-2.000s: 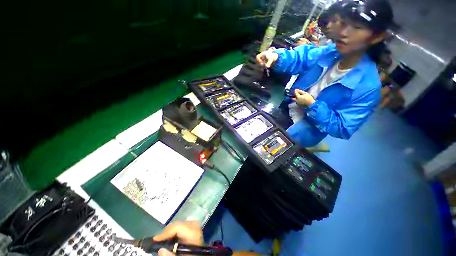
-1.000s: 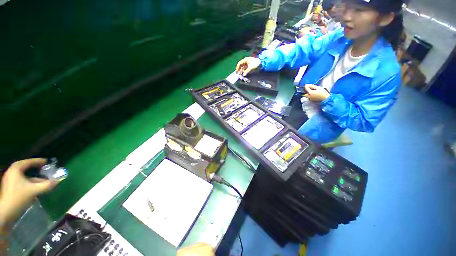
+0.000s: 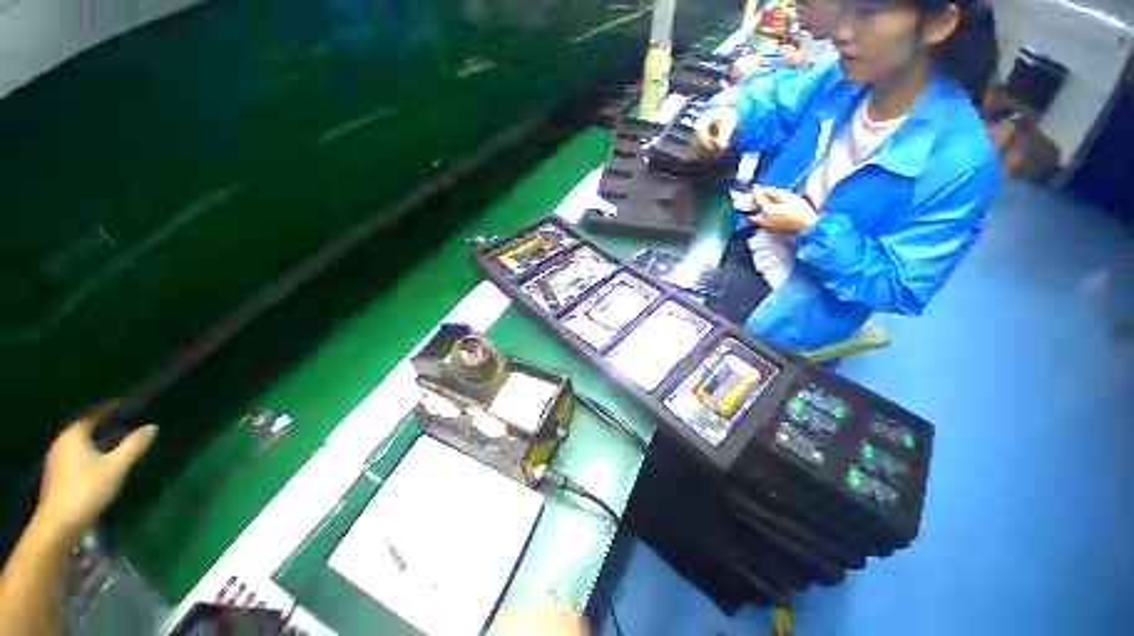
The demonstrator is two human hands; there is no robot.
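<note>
My left hand (image 3: pixel 93 478) is at the left edge, thumb and fingers apart, with nothing in it. A small shiny clear-and-silver piece (image 3: pixel 265 430) lies on the green surface to its right; it is too small to name. My right hand (image 3: pixel 541 621) is a blurred, cut-off patch at the bottom edge; its fingers are hidden. The white shallow box (image 3: pixel 466 516) lies just beyond it, with a small metal part (image 3: pixel 396 554) and faint bits inside.
The soldering station (image 3: pixel 497 404) stands behind the box. Long black tray (image 3: pixel 634 404) and stacked black trays (image 3: pixel 771 522) are to the right. The black fan (image 3: pixel 230 620) is cut off at bottom left. A person in a blue smock (image 3: pixel 889 224) works at upper right.
My left hand has let go of the shiny piece, which now lies on the green surface. My right hand held the soldering iron two seconds ago; the iron no longer shows.
</note>
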